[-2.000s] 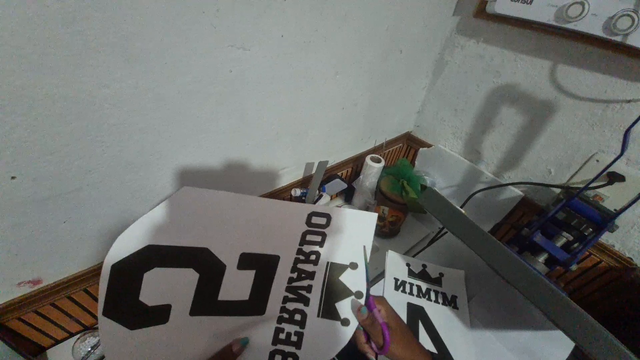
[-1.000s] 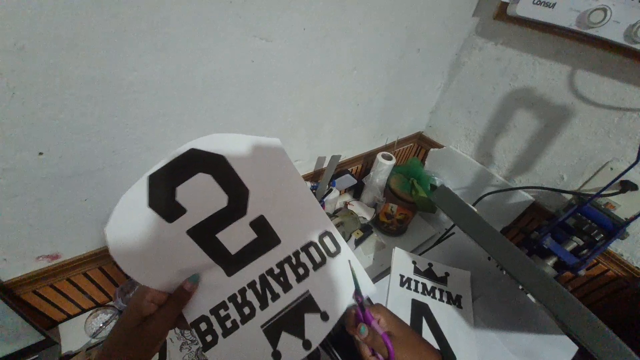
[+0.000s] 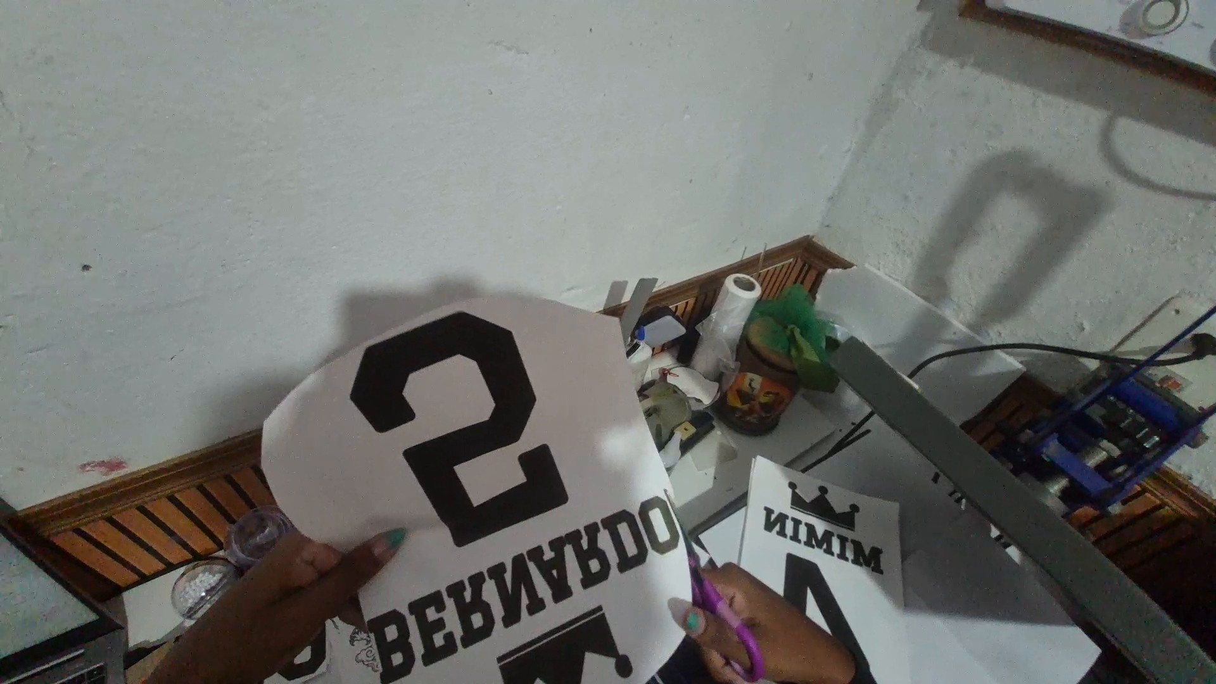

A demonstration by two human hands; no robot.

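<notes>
My left hand [image 3: 304, 589] grips the lower left edge of a large white paper sheet [image 3: 589, 399], thumb on its face. The sheet is printed in black with a mirrored numeral, mirrored lettering and a crown, and its left and top edges are rounded. At the sheet's right edge my right hand [image 3: 750, 627] holds purple-handled scissors [image 3: 727, 613]; their blades are mostly hidden by the paper. Just right of that hand lies another printed sheet [image 3: 826, 551], with a smaller crown, mirrored lettering and part of a large black character.
Behind the sheet stand a white roll [image 3: 736, 304], a brown pot with green tulle [image 3: 760, 389] and small supplies. A long grey bar [image 3: 997, 494] slants across the right, near a blue-framed device [image 3: 1102, 437] and black cable. A laptop [image 3: 57, 608] sits at far left.
The large sheet has turned and tilted, with my left hand now on its left side. The scissors in my right hand have gone from beside the crown to the end of the lettering.
</notes>
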